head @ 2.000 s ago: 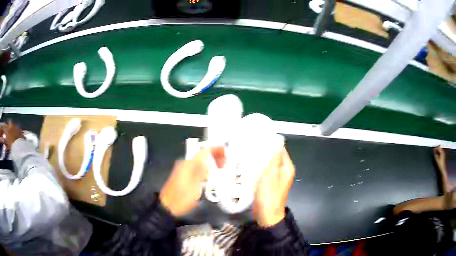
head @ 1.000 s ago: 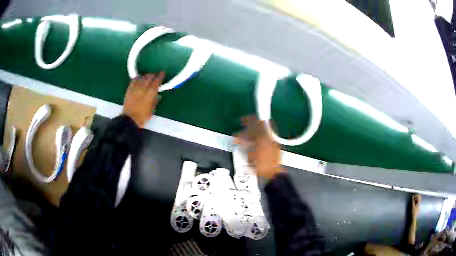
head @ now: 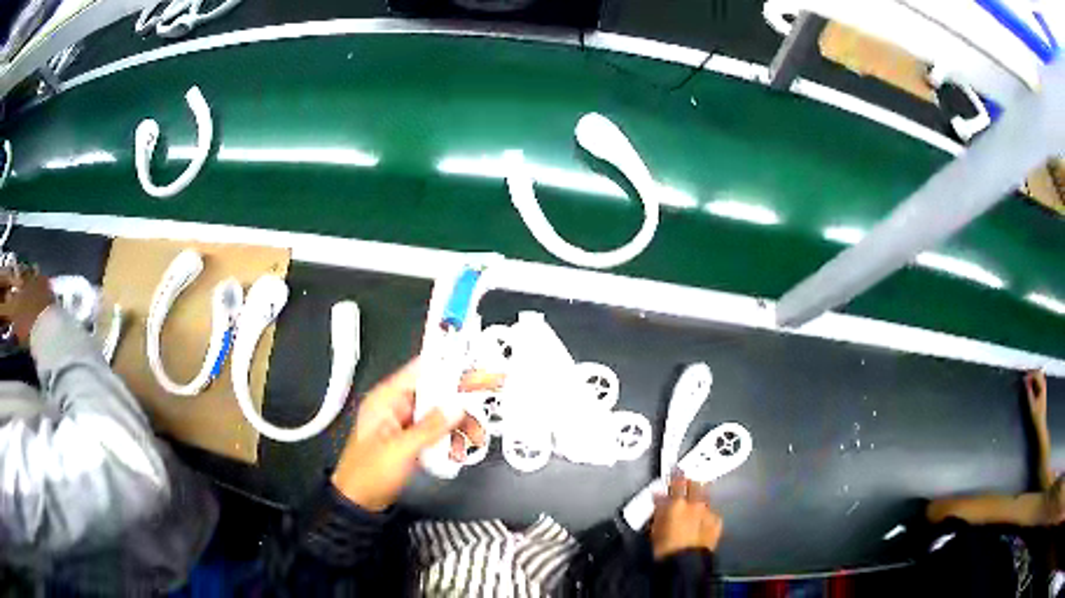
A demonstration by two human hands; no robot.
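Observation:
My left hand [head: 391,438] grips a white shell [head: 438,371] left of the pile. A blue cylinder, likely a battery cell [head: 463,298], shows in its upper end. A pile of white end housings [head: 531,380] with spoked round openings lies in front of me, partly behind my left fingers. My right hand [head: 686,520] is at the lower ends of a narrow white shell part [head: 687,409] and an end housing [head: 721,450] right of the pile. Its fingers close on the narrow part, though their contact is partly hidden.
White U-shaped units lie on the cardboard [head: 263,432], beside it and on the green belt [head: 385,193]. A grey post [head: 899,222] slants at the right beyond the white rail [head: 701,301]. A person's sleeve [head: 99,432] is at left, another's arm [head: 1034,426] at right.
My hands have come back from the belt to the bench. The left now holds the shell with the blue cylinder. White parts now lie right of the pile, under my right hand.

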